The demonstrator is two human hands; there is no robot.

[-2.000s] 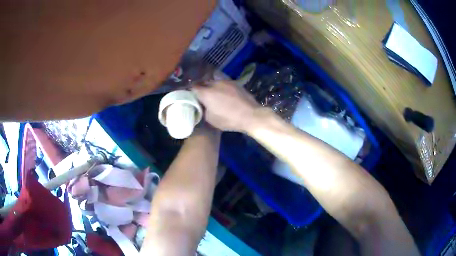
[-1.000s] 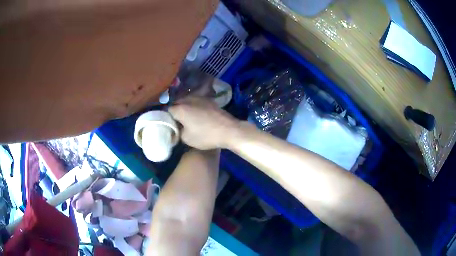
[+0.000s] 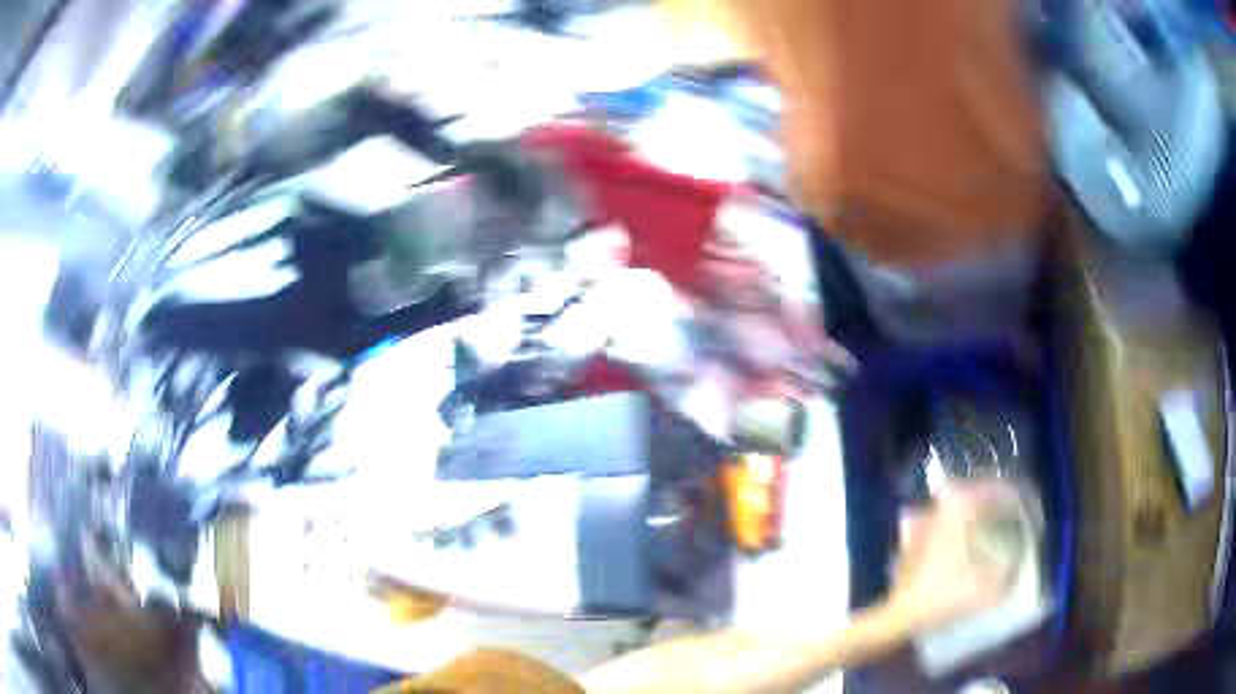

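Note:
The picture is strongly blurred. One bare forearm enters from the bottom edge, and by its direction it seems to be my left; my left hand is at the right, over the blue basket. Its fingers seem closed around a round, pale, cup-like thing, whose details are smeared. A white sheet lies below the hand in the basket. My right hand is not in view.
A brown cardboard box with a small white stack stands at the far right. An orange box sits on the white table beside a dark unit. Red cloth lies beyond. A brown-orange surface hangs at the top.
The view has swung left and turned, bringing in the table. Earlier both forearms crossed with a white cup at the hands; now only one arm shows, its hand over the basket.

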